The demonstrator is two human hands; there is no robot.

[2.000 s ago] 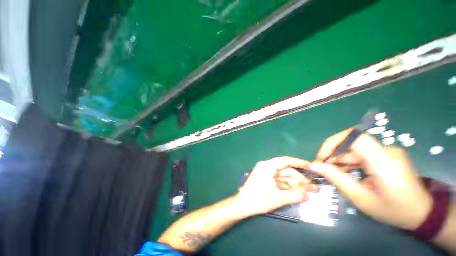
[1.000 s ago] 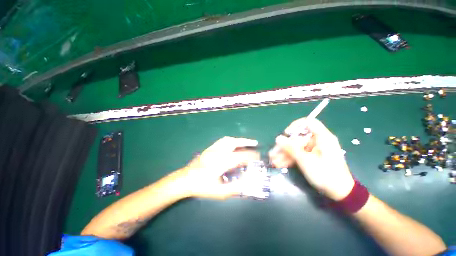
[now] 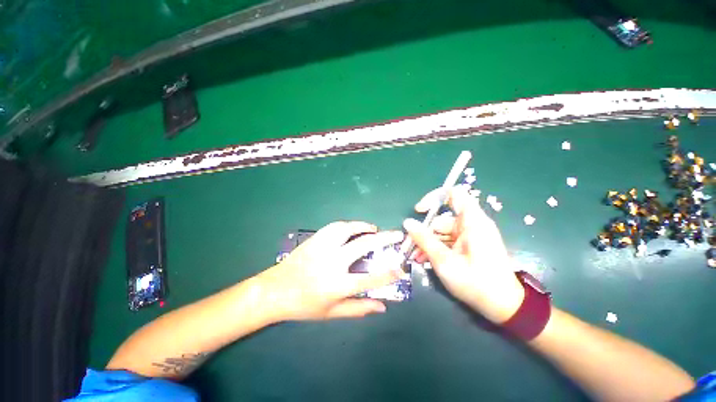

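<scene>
A phone mid-frame assembly (image 3: 292, 238) lies flat on the dark-green bench, mostly hidden under my left hand. Its bright sub-board end (image 3: 399, 289) shows at the right, by my fingertips. My left hand (image 3: 334, 271) rests over the phone with its fingers spread around the board end. My right hand (image 3: 463, 255) holds slim silver-white tweezers (image 3: 451, 174), tilted, with the lower end down at the board end. Whether a part is in the tips cannot be told.
A heap of gold and black small components (image 3: 675, 208) lies at right. White bits (image 3: 552, 202) are scattered nearer my right hand. A waiting phone unit (image 3: 146, 255) lies at left, beside black trays (image 3: 47, 275). More units (image 3: 180, 107) lie on the belt beyond the white edge rail (image 3: 353, 140).
My right hand has come left to the phone's board end with the tweezers. My left hand has flattened over the phone. The view has shifted a little, and the units on the belt sit farther left or higher.
</scene>
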